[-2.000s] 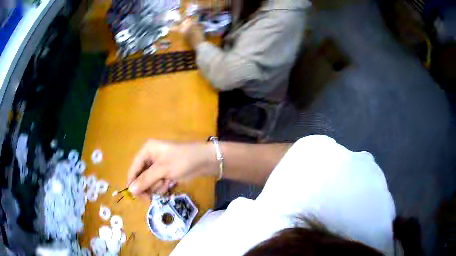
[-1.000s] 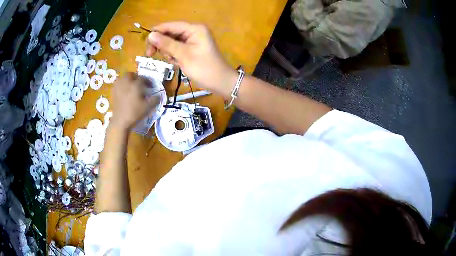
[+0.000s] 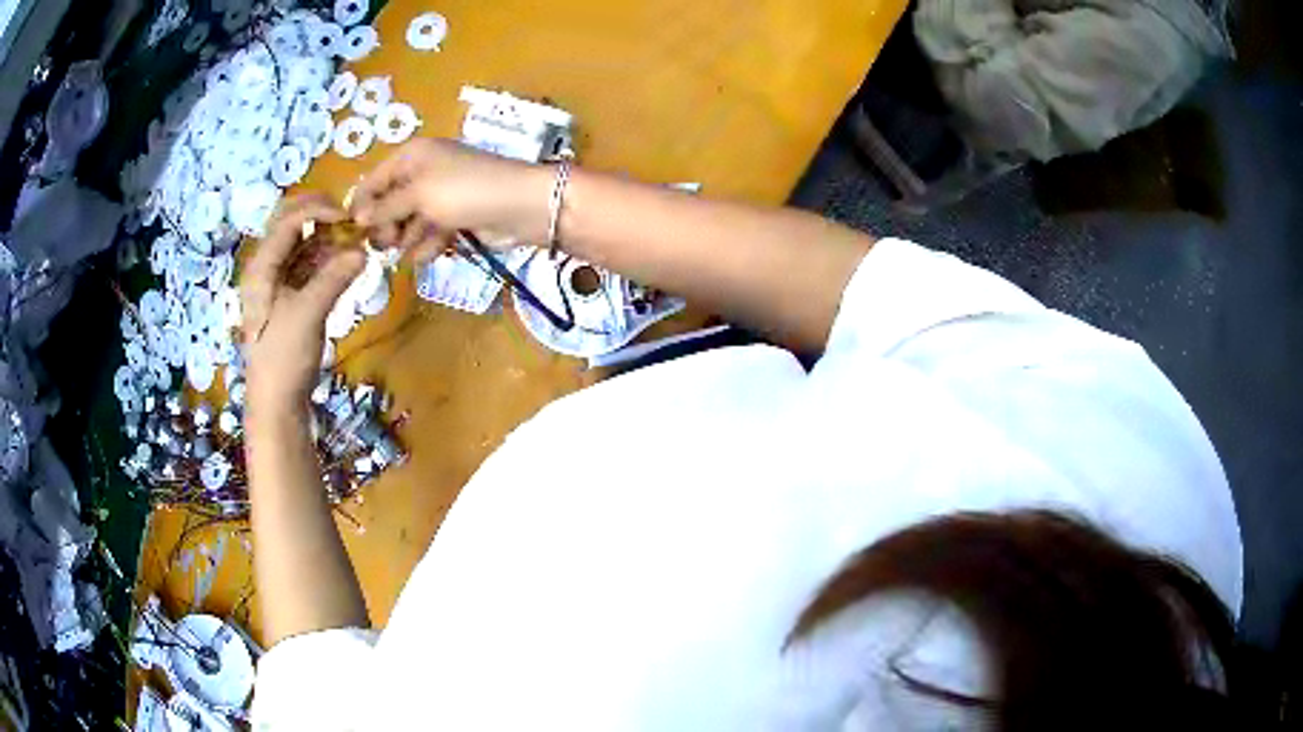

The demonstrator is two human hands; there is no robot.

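Note:
My left hand (image 3: 293,293) and my right hand (image 3: 465,198), with a bracelet at its wrist, meet at the fingertips above the parts heap. They pinch a small yellowish connector piece (image 3: 345,233) with thin dark leads; its details are blurred. A black cable (image 3: 517,280) runs from under my right hand to an open white housing shell (image 3: 586,279). The shell lies on the bench, partly hidden by my right forearm, with its centre hole showing. A white housing cover (image 3: 515,125) lies behind my right hand, partly covered.
A big heap of white rings (image 3: 257,122) lies along the far side. Tangled wired motors (image 3: 357,429) lie beside my left forearm. More white units (image 3: 212,658) are at lower left. Another person's beige sleeve (image 3: 1072,72) shows at upper right.
My right hand has moved down and left to meet my left hand. My left hand has left the white cover and moved left to the fingertips of my right. The view has shifted.

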